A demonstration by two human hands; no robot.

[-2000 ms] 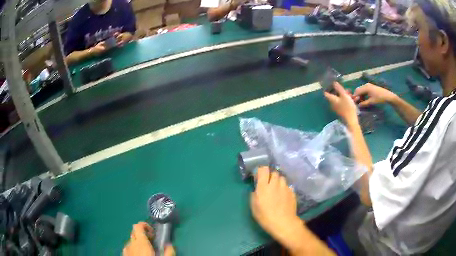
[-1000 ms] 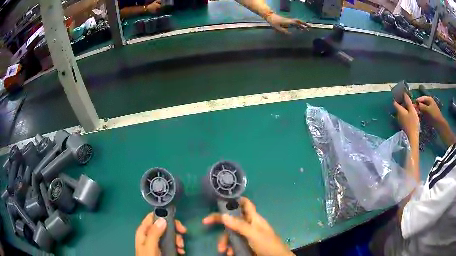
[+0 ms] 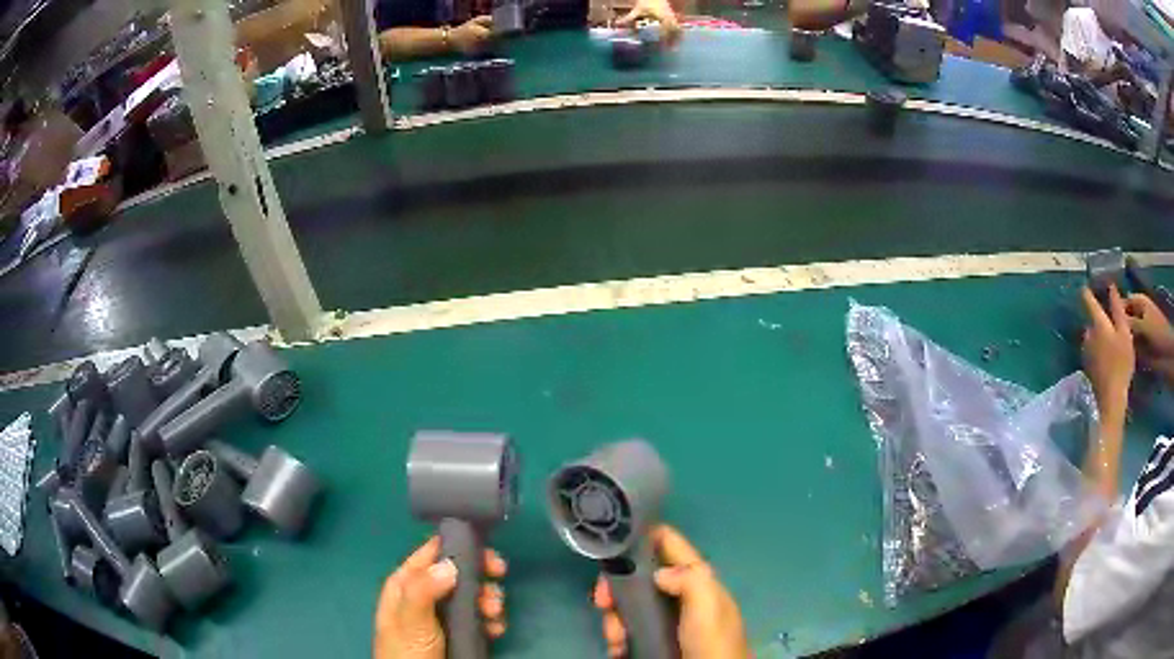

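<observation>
My left hand (image 3: 431, 600) grips the handle of a grey turbo fan (image 3: 461, 476). Its drum head is upright and turned side-on, so its side wall shows. My right hand (image 3: 689, 599) grips a second grey turbo fan (image 3: 612, 496). Its spoked grille faces me and a little to the left, with a small dark window below the head. The two fans are side by side above the green bench and do not touch. The lower handles and parts of both hands are cut off by the bottom edge.
A pile of fans (image 3: 193, 483) lies at left on the green bench (image 3: 721, 412). A clear plastic bag (image 3: 991, 476) lies at right, by a neighbour's arm. A metal post (image 3: 251, 193) and pale rail (image 3: 554, 299) border the dark conveyor (image 3: 618, 206). Other people's hands show opposite.
My right hand has left the bag area and now holds a second fan. Since the last earlier frame, the left fan has turned side-on and the right one has angled left. The view has shifted left.
</observation>
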